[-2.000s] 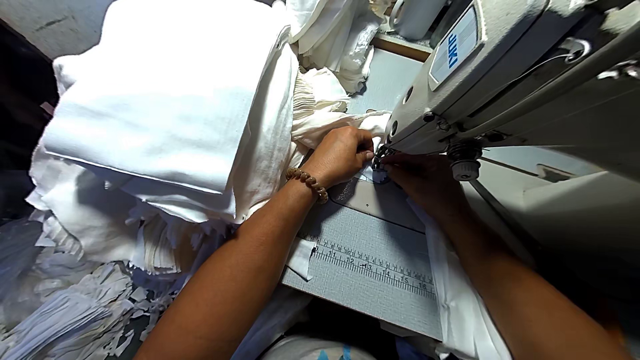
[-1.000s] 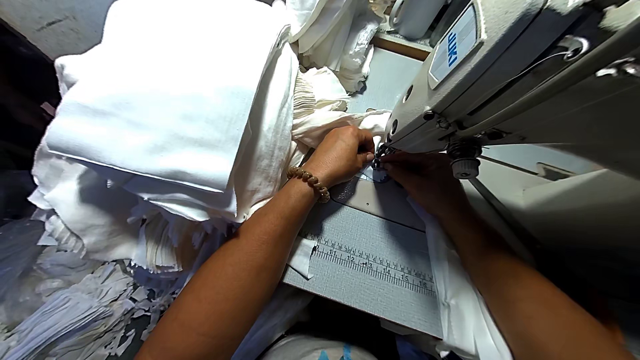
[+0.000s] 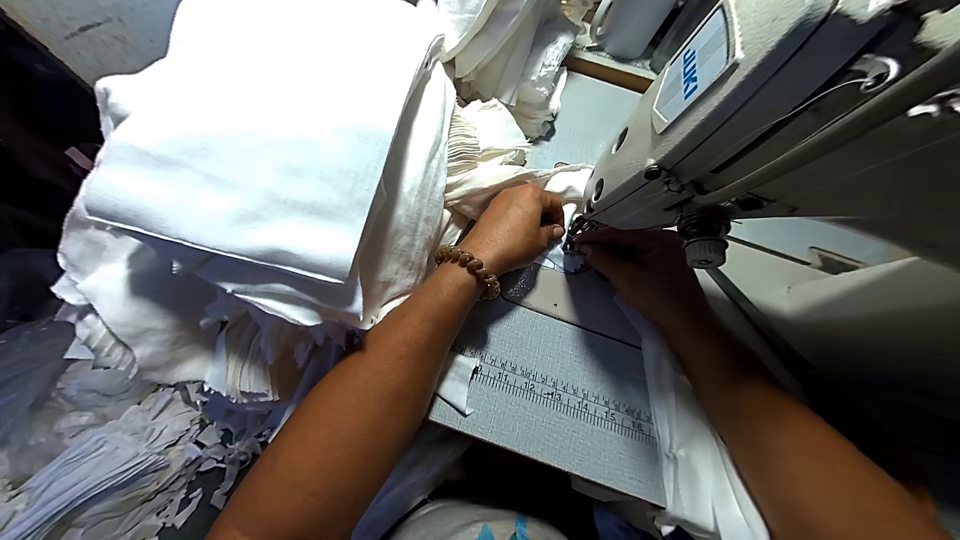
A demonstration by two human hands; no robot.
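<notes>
Under the head of a Juki sewing machine (image 3: 750, 97), white fabric (image 3: 562, 259) lies at the presser foot (image 3: 579, 229). My left hand (image 3: 521, 225), a beaded bracelet (image 3: 466, 266) at its wrist, is just left of the foot with fingers curled near the fabric; whether it pinches the cloth cannot be told. My right hand (image 3: 637, 262) is close on the foot's right side, thumb and fingertips together in shadow, their hold unclear. A long white cloth strip (image 3: 682, 442) hangs over the table edge beneath my right forearm.
A tall stack of folded white fabric (image 3: 247, 165) stands left of my left forearm. Cut white scraps (image 3: 97, 465) lie at lower left. A ruler scale (image 3: 562, 397) runs along the machine table's front. A white mug (image 3: 634, 26) and plastic-wrapped cloth (image 3: 551, 52) are at the back.
</notes>
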